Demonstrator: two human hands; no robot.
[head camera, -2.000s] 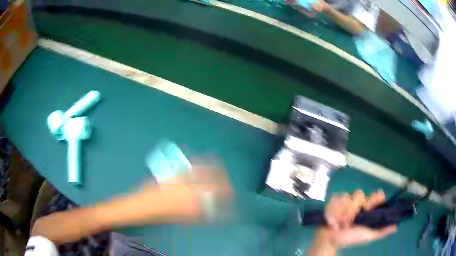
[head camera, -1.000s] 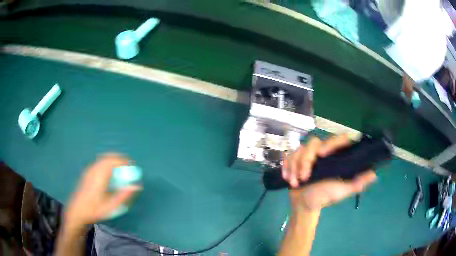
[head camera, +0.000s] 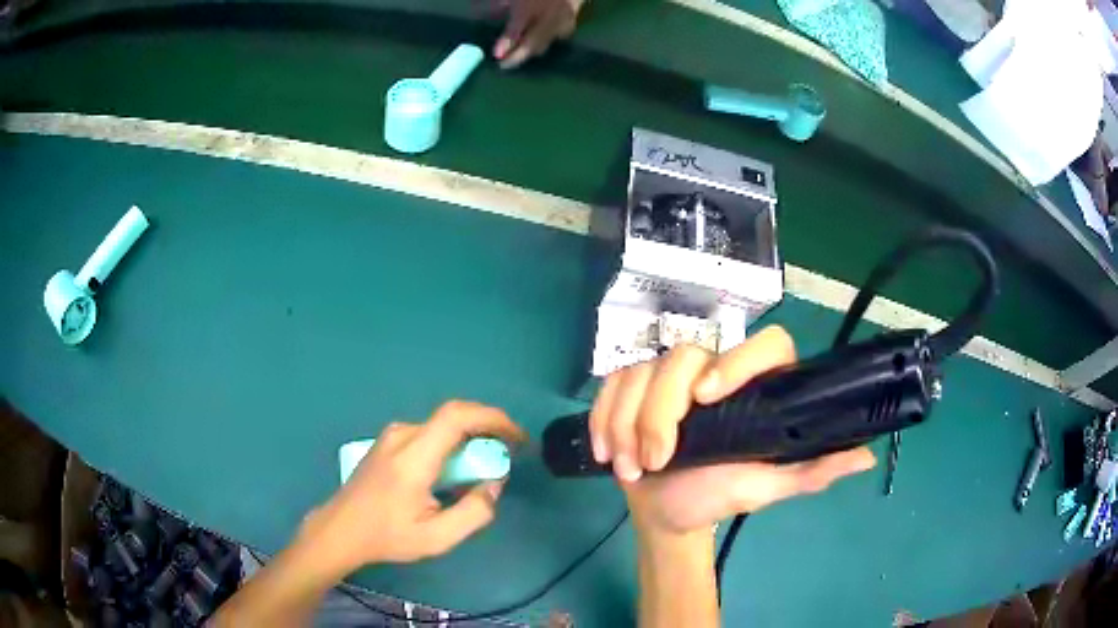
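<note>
My left hand (head camera: 411, 491) grips a turquoise handheld fan (head camera: 478, 461) on the green bench, lower centre; its drum head shows between thumb and fingers, and part of it shows left of the hand. My right hand (head camera: 705, 442) is shut on a thick black electric screwdriver (head camera: 809, 405), tilted, its front end pointing left at the fan head. A small gap separates them; the bit cannot be made out. The screw feeder (head camera: 701, 233) stands behind my right hand, which hides part of its front.
One turquoise fan (head camera: 92, 280) lies on the bench at left. Two more (head camera: 414, 113) (head camera: 799, 113) lie on the conveyor (head camera: 539, 135), near another person's hand (head camera: 536, 27). Grey parts (head camera: 147, 564) are at lower left. Thin tools (head camera: 894, 464) (head camera: 1034, 464) and a black cord lie on the bench.
My left hand has moved right with the fan, and the screwdriver has moved left and down towards it. The fan on the conveyor has shifted right. Another conveyor fan and a person's hand have appeared.
</note>
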